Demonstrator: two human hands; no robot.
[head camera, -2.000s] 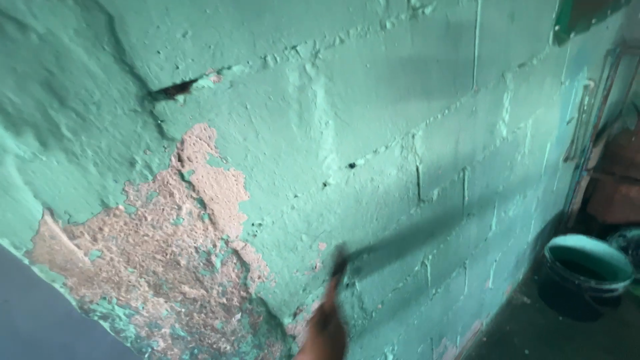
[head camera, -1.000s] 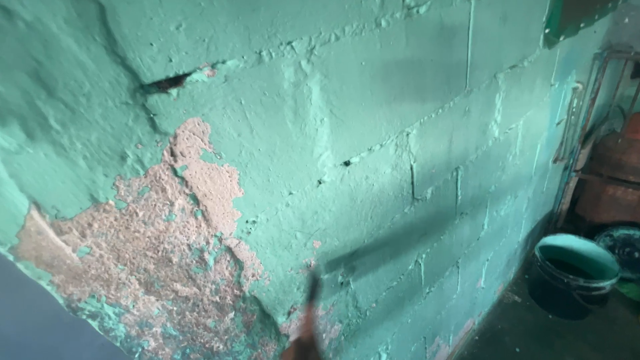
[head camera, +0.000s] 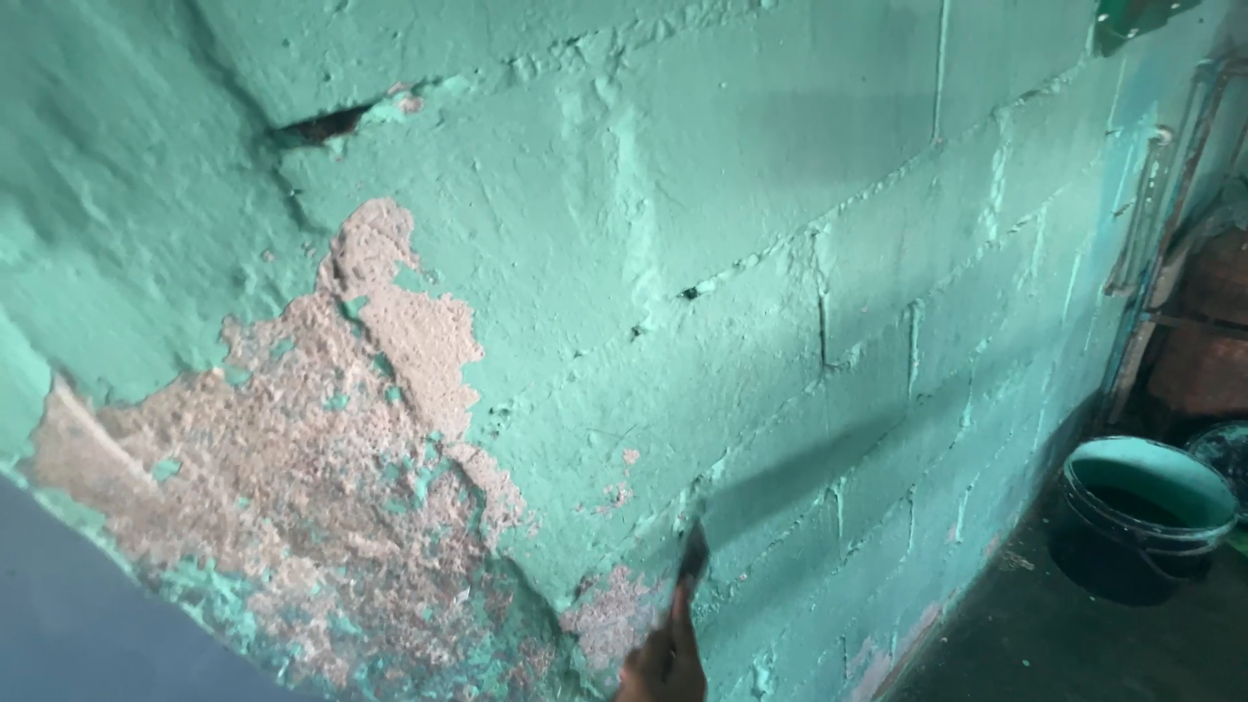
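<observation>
My right hand (head camera: 668, 658) is at the bottom, right of the middle, shut on a slim scraper-like tool (head camera: 693, 556) with a dark blade pointing up. The blade's tip is at or close to the green painted block wall (head camera: 741, 390); contact cannot be told. Left of my hand lies a small patch of bare plaster (head camera: 614, 614). Farther left, a large rough patch of exposed plaster (head camera: 292, 439) has ragged paint edges and green flecks. My left hand is out of view.
On the dark floor (head camera: 1033, 634) at the right stands a bucket (head camera: 1150, 497) with a green-coated inside. Behind it are pipes (head camera: 1155, 214) and a brownish container (head camera: 1209, 370). A gap (head camera: 327, 127) opens in the wall at upper left. A grey-blue surface (head camera: 97, 604) fills the lower left corner.
Compared with one second ago, my right hand and the tool have moved to the right along the wall. Before that, they had shifted a little to the left.
</observation>
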